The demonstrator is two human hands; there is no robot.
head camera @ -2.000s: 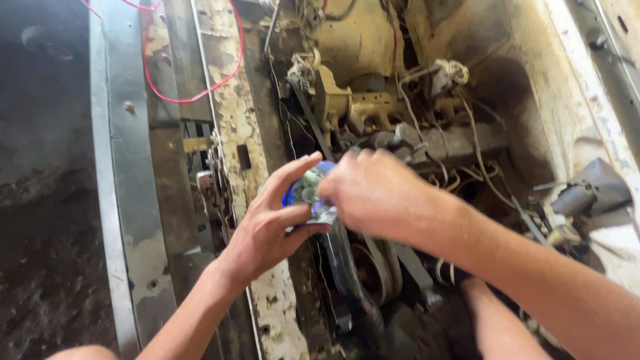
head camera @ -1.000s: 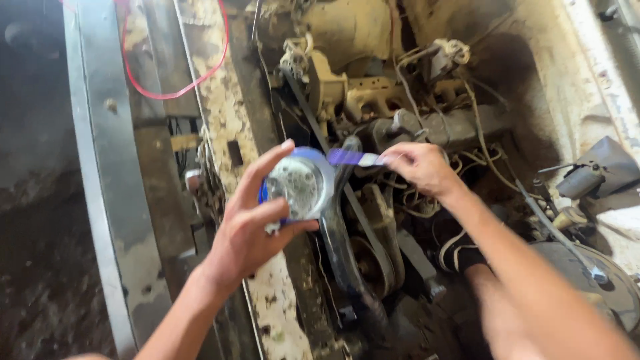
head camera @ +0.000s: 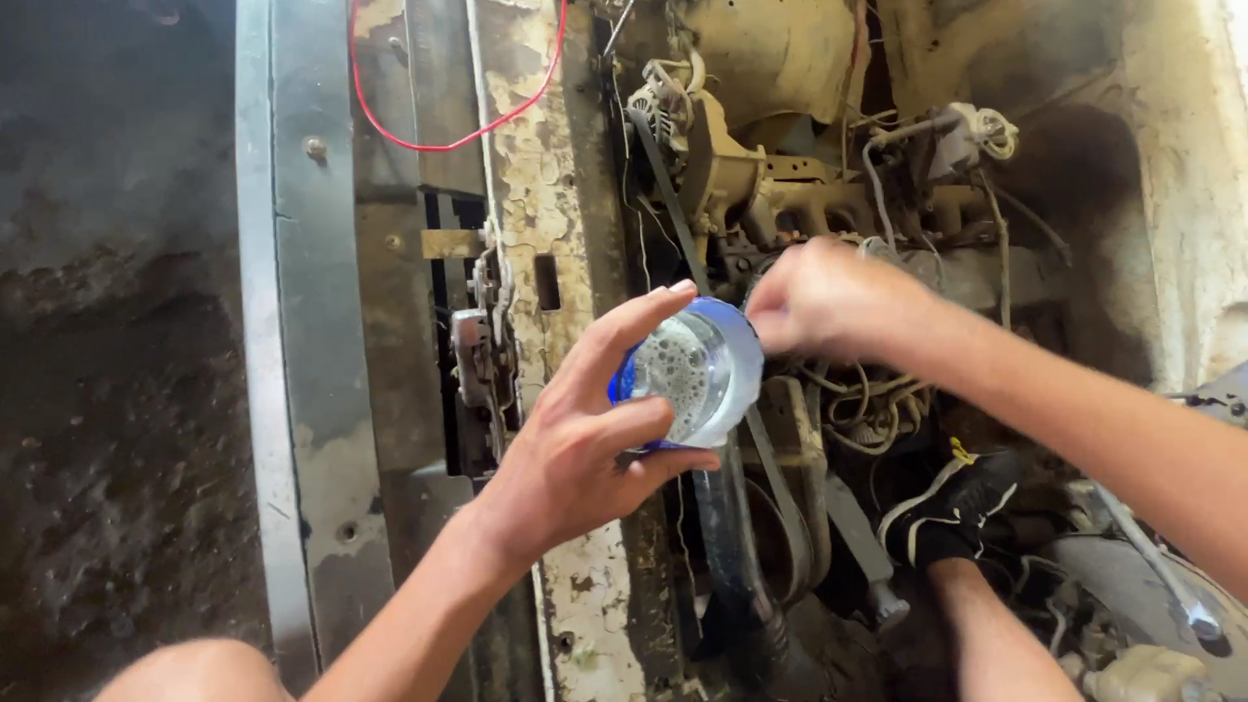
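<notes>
Near the middle of the head view, my left hand [head camera: 595, 429] grips a clear plastic container with a blue band [head camera: 726, 375], tilted so its round face shows. Bubbly clear liquid [head camera: 680, 369] is visible inside it. My right hand [head camera: 829, 297] is just right of the container's rim, its fingers bent and somewhat blurred. Whether it pinches anything at the rim cannot be told. Both hands are above the front of an engine bay, over the drive belt [head camera: 770, 468] and a black hose [head camera: 726, 546].
A peeling painted crossmember [head camera: 595, 595] and a grey bumper [head camera: 331, 390] run along the left. A red wire [head camera: 429, 146] loops at the top. The engine [head camera: 868, 205] carries loose wires and an alternator [head camera: 663, 107]. A shoed foot [head camera: 951, 512] rests inside the bay; a wrench-like metal bar [head camera: 1160, 565] lies at right.
My right hand has moved back left to the container; one second ago it was farther off, with a blue strip stretched between it and the container. My left hand still grips the container.
</notes>
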